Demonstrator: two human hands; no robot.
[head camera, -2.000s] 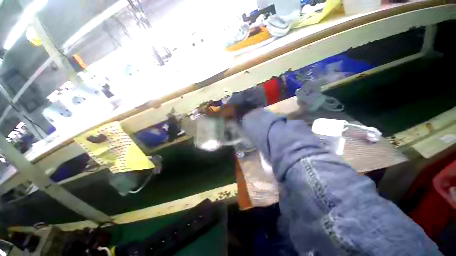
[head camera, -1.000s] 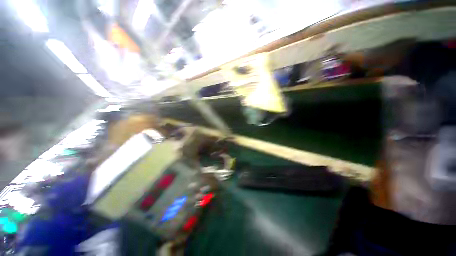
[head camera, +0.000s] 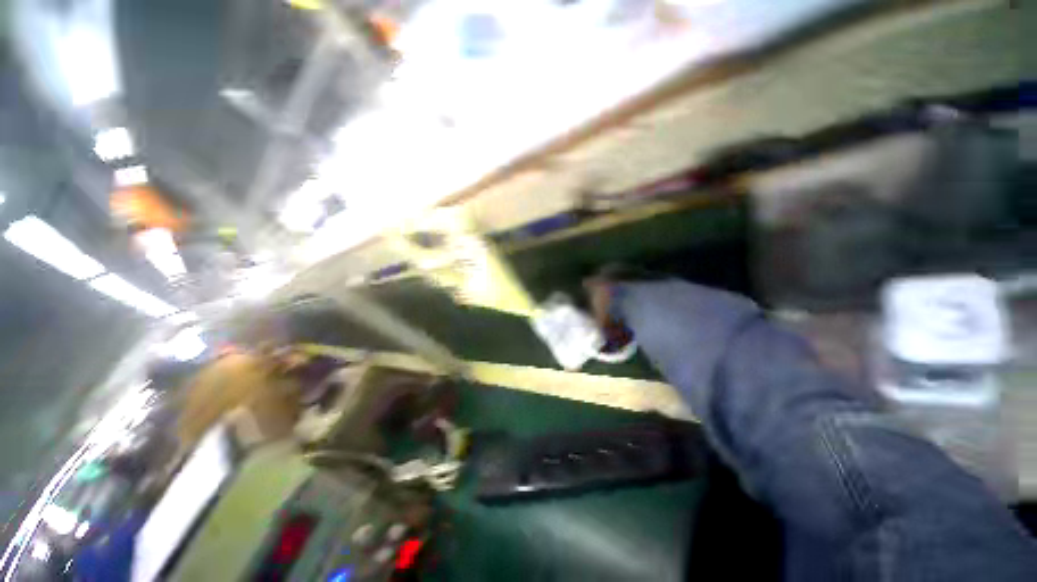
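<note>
My right hand is small and blurred at the end of a blue denim sleeve that reaches in from the lower right. Its fingers are at a small white block with a short white loop beside it; the hand seems closed on it, though blur hides the grip. The block is above the green bench, right of a yellow sheet. My left hand is not in view. Another white rounded block sits at the right.
A long black power strip lies on the green bench. Instruments with red and blue displays stand at the lower left, beside tangled pale wires. A cream rail runs behind the strip. A bright shelf edge crosses above.
The view has swung left from the first frame, bringing in the instruments. The right arm, not clearly seen one second ago, now reaches in again. The yellow sheet stands further left than one second ago.
</note>
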